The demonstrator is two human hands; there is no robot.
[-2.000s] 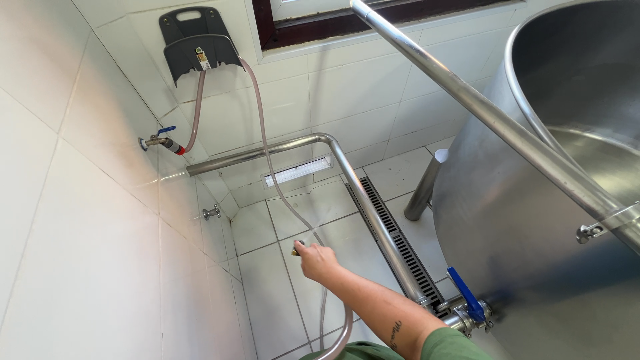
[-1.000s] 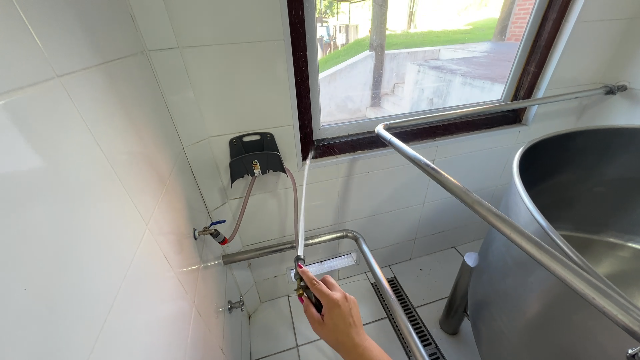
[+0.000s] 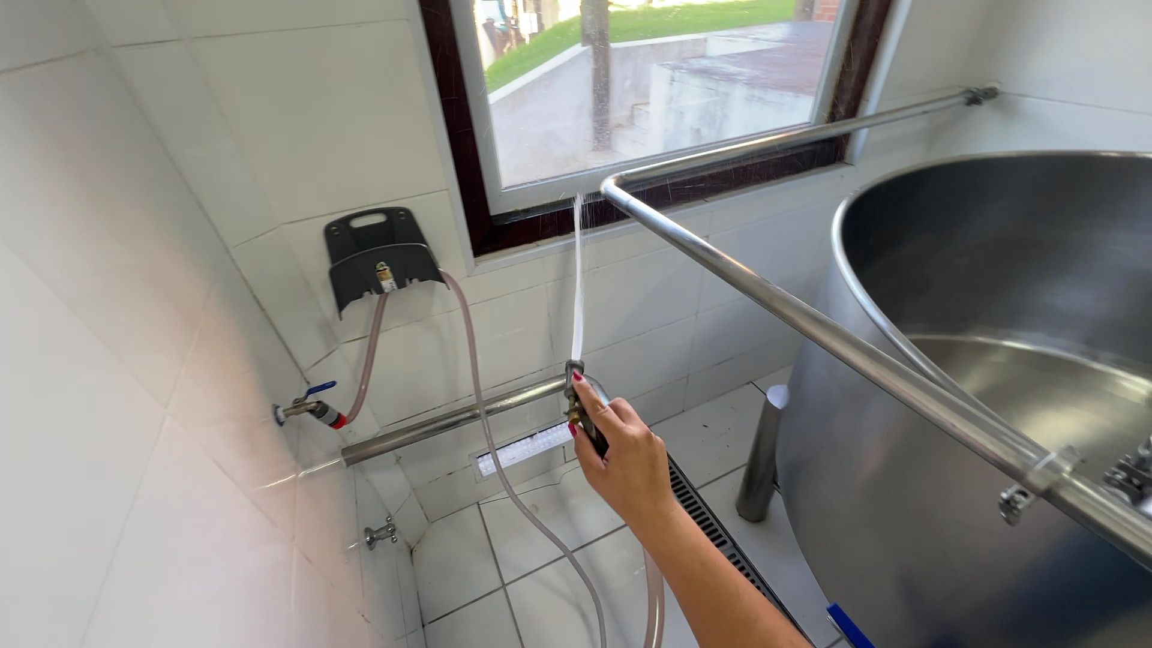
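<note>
My right hand is closed around a spray gun with a metal body, its index finger stretched along the top. A narrow jet of water shoots from the nozzle toward the bottom of the dark window frame, where it breaks into fine droplets. Below my forearm a clear hose hangs down. My left hand is outside the view. To the left, a black wall hose holder has a thinner clear hose looping from it down to the floor.
A large open stainless steel tank stands at the right, with a steel pipe running above its near side. A tap with a blue lever juts from the left wall. A lower pipe and a slotted floor drain lie near my hand.
Two seconds ago no water jet showed; now water comes from the spray gun. The jet's end has moved right along the window frame since one second ago. The view has tilted up to the window.
</note>
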